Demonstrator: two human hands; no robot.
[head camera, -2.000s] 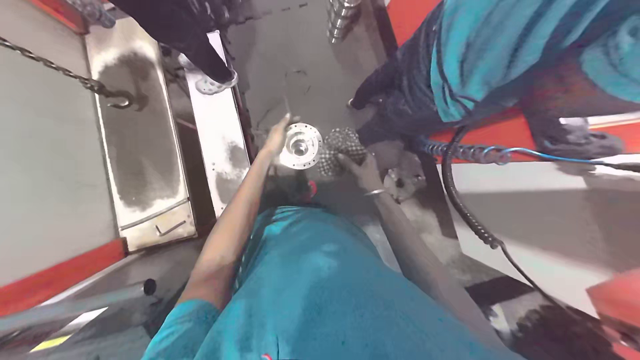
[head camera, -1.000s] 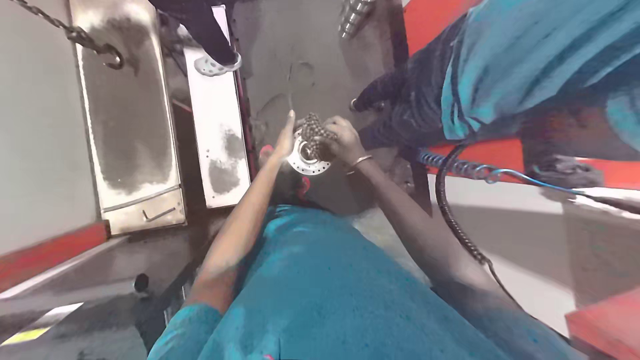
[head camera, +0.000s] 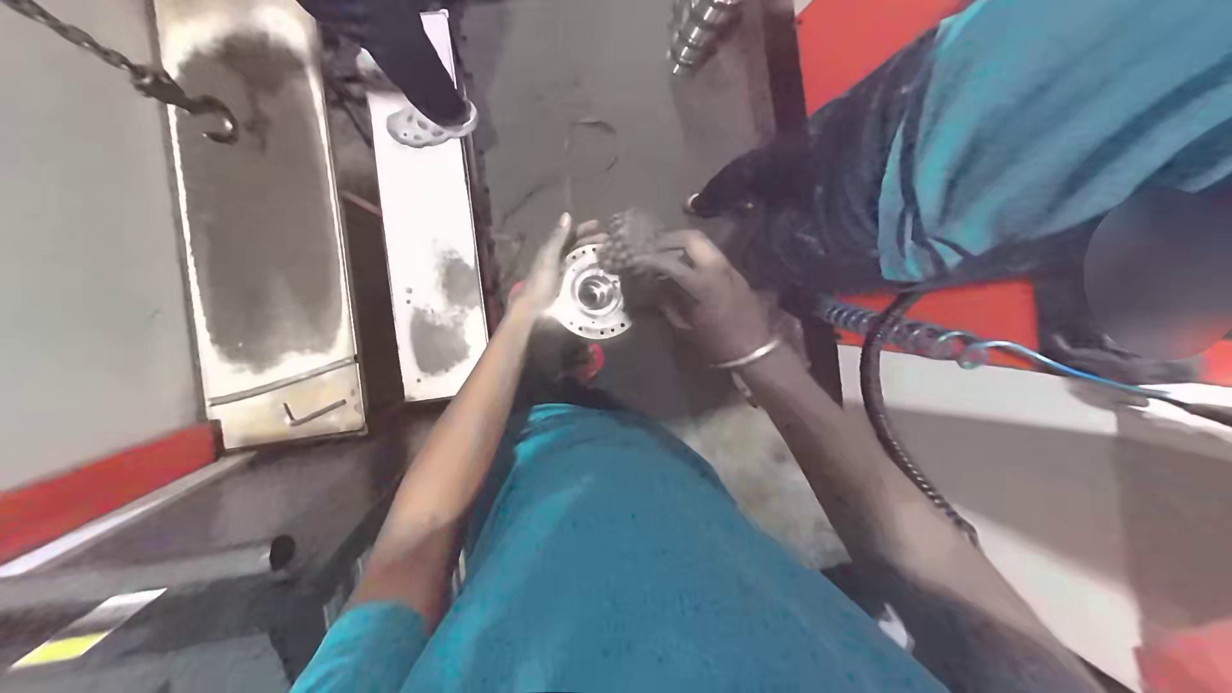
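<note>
A round metal flange (head camera: 597, 296) with a ring of small holes and a central bore is in front of my body. My left hand (head camera: 551, 265) holds its left edge, fingers extended along it. My right hand (head camera: 707, 289) grips a bunched, checkered cloth (head camera: 633, 241) at the flange's upper right edge. The cloth is blurred, so its exact contact with the flange cannot be told. A bracelet is on my right wrist.
A chain hook (head camera: 219, 120) hangs at upper left over a metal tray (head camera: 265, 212). Beside it runs a white panel (head camera: 433, 250). Another person (head camera: 1039, 125) is at the right, near a coiled hose (head camera: 895, 327). Stacked metal parts (head camera: 703, 34) stand at the top.
My right hand and the cloth have moved from over the flange's middle to its upper right edge, uncovering the bore. Two seconds ago the cloth was also at the flange's right.
</note>
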